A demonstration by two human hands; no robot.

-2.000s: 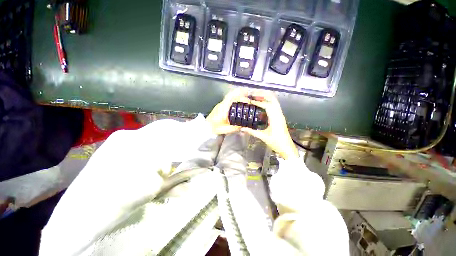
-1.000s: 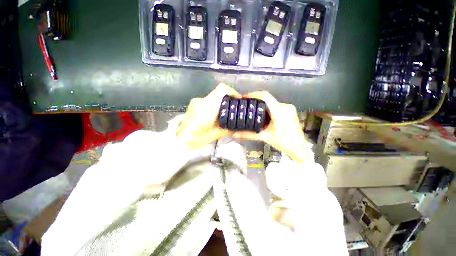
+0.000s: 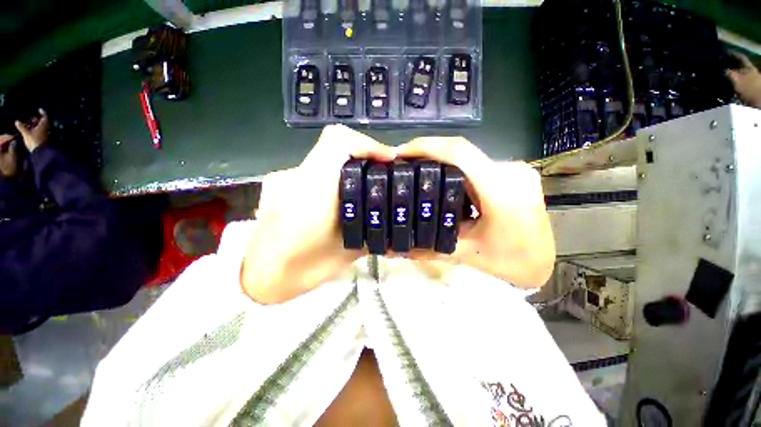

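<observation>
A row of several black handsets (image 3: 401,208) stands on edge, pressed side by side, close to the camera. My left hand (image 3: 296,217) grips the row from its left end and my right hand (image 3: 505,213) from its right end. Small light marks show on the narrow edges that face me; the wide faces are hidden. Behind my hands, a clear blister tray (image 3: 384,124) lies on the green bench. Its near row holds black phones with pale labels, such as one phone back (image 3: 342,90). More phones show dimly in the far row.
A red pen or slim tool (image 3: 150,115) and a dark brown fixture (image 3: 169,62) lie at bench left. Stacked filled trays (image 3: 584,75) and a yellowish cord (image 3: 627,83) are at right, above pale metal equipment (image 3: 688,242). Another person's sleeve (image 3: 67,225) is left; a hand (image 3: 743,82) is far right.
Both my hands and the gripped row have come much closer to the camera. The view has tilted up, so the tray looks smaller and its far row shows. Other people's hands have come into view.
</observation>
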